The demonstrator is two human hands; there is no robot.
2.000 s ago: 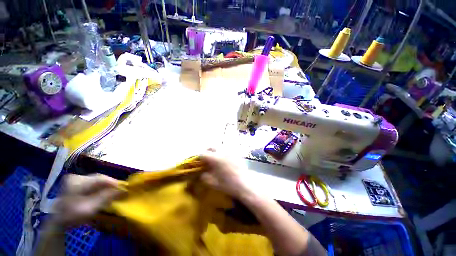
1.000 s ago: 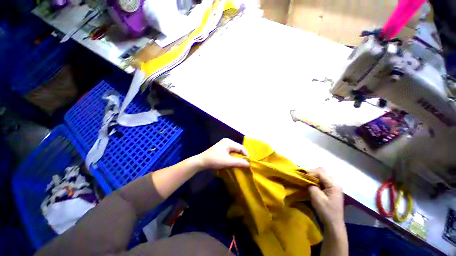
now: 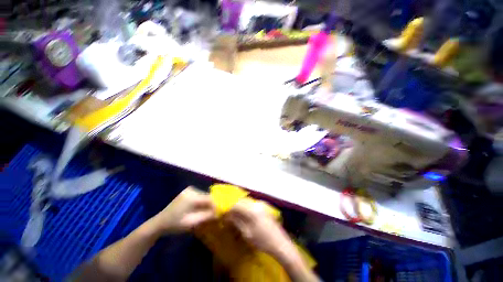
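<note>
A mustard-yellow garment piece point(image 3: 227, 199) hangs in folds from my hands, in front of the table's front edge and over my lap. My left hand point(image 3: 190, 209) pinches its upper edge on the left. My right hand point(image 3: 253, 220) grips the cloth just to the right, close to my left hand. The lower part of the cloth runs out of the bottom of the picture. The frame is blurred, so the fingertips and the edge between them are not clear.
A white sewing machine point(image 3: 364, 129) stands right on the white table point(image 3: 193, 126), with a phone point(image 3: 324, 148) under its arm. Scissors point(image 3: 358, 206) lie near the front edge. Striped yellow pieces point(image 3: 124, 102) lie left. Blue baskets stand at lower left point(image 3: 94, 220) and lower right point(image 3: 408, 259).
The view has swung up and right, showing more of the machine. My hands have come closer together on the yellow cloth and are still holding it.
</note>
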